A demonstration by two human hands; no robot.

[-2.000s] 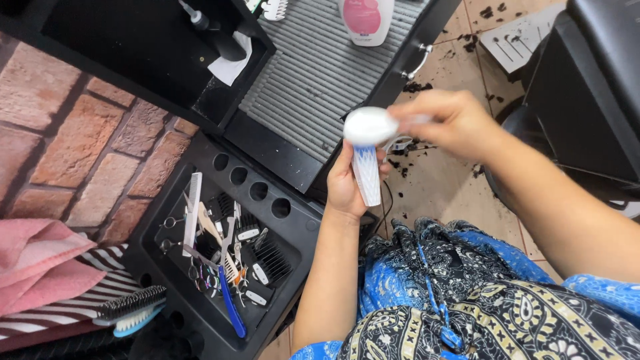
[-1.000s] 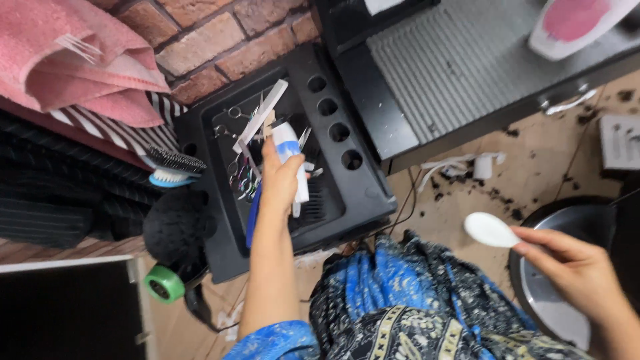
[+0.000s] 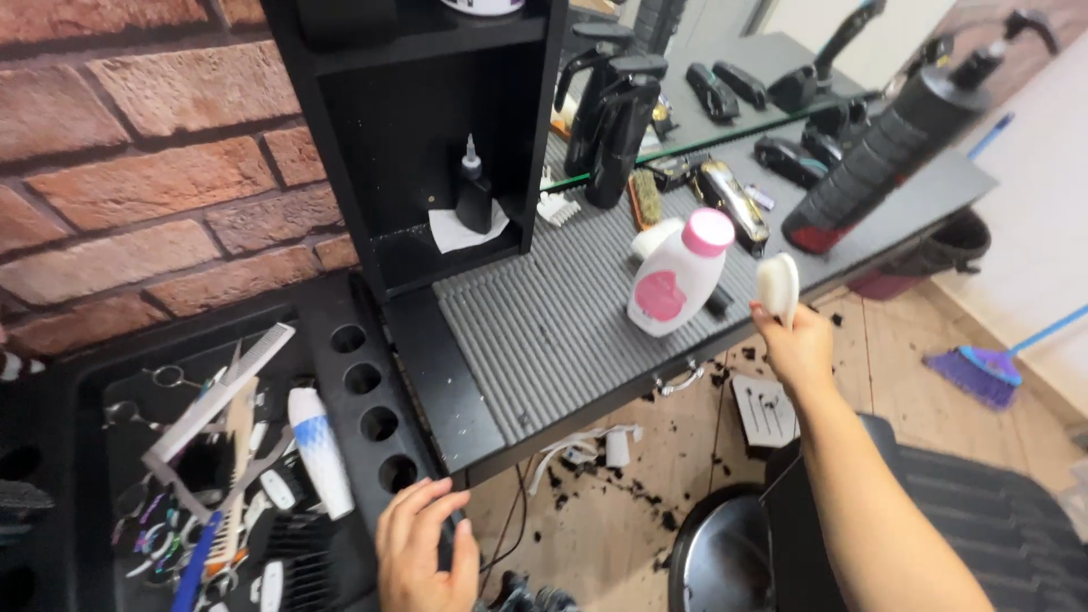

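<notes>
My right hand (image 3: 797,344) grips a small white soft-bristled brush (image 3: 778,285) by its handle, above the front edge of the ribbed grey counter mat (image 3: 544,331). Just left of the brush stands a white bottle with a pink cap (image 3: 680,276). My left hand (image 3: 429,544) holds nothing; its fingers are apart beside the round holes in the rim of the black tool tray (image 3: 361,425). Inside that tray lies a white and blue tapered piece (image 3: 320,450), next to a pale comb (image 3: 225,391), scissors and clipper guards.
A black cabinet (image 3: 442,110) holds a small nozzle bottle (image 3: 474,200). Behind the pink-capped bottle lie a hair clipper (image 3: 731,204) and a wooden brush (image 3: 644,200). A large black pump bottle (image 3: 888,161) stands farther right. Below are a black chair (image 3: 977,501) and cut hair on the floor.
My left hand has let go of the white and blue piece, which it put in the tray. My right hand has carried the white brush to the counter. The view has swung up towards the counter.
</notes>
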